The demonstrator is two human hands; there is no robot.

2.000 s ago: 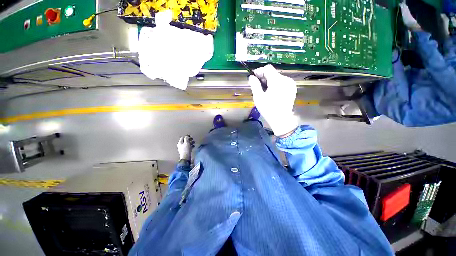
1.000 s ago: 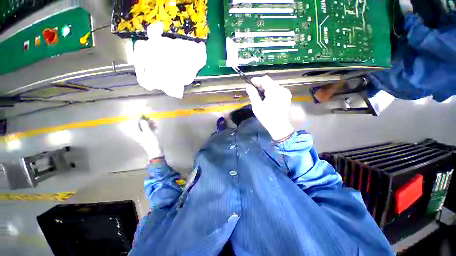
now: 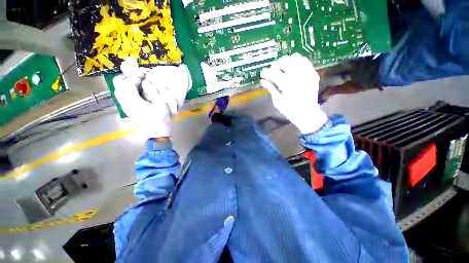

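Note:
A green circuit board (image 3: 288,31) with long white strips lies on the green bench mat (image 3: 191,46). My gloved left hand (image 3: 149,105) is at the bench's front edge, against a crumpled white wad (image 3: 175,82). Glove and wad blend together, so its grip is unclear. My gloved right hand (image 3: 295,87) is at the board's front edge, fingers curled and overlapping the edge. No tweezers show; whether it holds anything is hidden. A small white patch (image 3: 212,77) shows at the board's front left corner.
A black tray (image 3: 81,38) of yellow scraps stands left of the board. A green control panel (image 3: 31,87) is at far left. A black slotted rack (image 3: 401,131) with a red sheet (image 3: 422,164) stands at right. Another person's blue sleeve (image 3: 427,51) is at upper right.
My left hand has come up from low beside my body to the white wad. The tweezers seen earlier in my right hand no longer show. The view has shifted, with bench items farther left.

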